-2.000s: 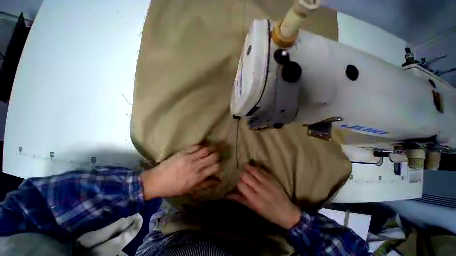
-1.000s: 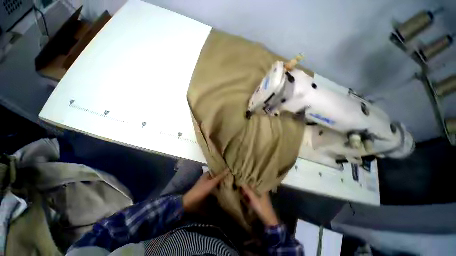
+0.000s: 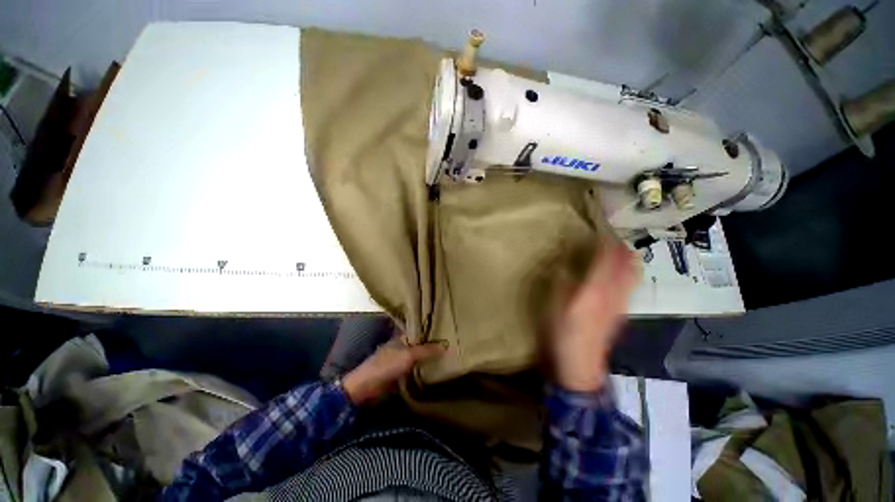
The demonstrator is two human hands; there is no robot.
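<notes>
A large khaki cloth [image 3: 373, 127] lies on the white table, under the left end of the sewing machine head [image 3: 589, 137], and hangs over the front edge. Folds run from the presser foot area [image 3: 435, 191] towards me, beside a thin seam line. My left hand [image 3: 393, 368] pinches the gathered cloth below the table edge. My right hand [image 3: 594, 314] is raised at the right side of the cloth and strongly blurred; its fingers and any contact with the cloth cannot be made out. The needle itself is too small to see.
The white table [image 3: 196, 147] has a printed ruler along its front edge. Small dark tools [image 3: 679, 257] lie right of the machine. Thread cones [image 3: 834, 34] are at upper right, a cardboard box [image 3: 64, 147] at left. Heaped garment pieces [image 3: 147, 402] lie lower left, with more at lower right [image 3: 815, 441].
My right hand has left the gathered cloth and moved up and right. My left hand still holds the cloth. The cloth's right part is spread flatter. The camera view has shifted.
</notes>
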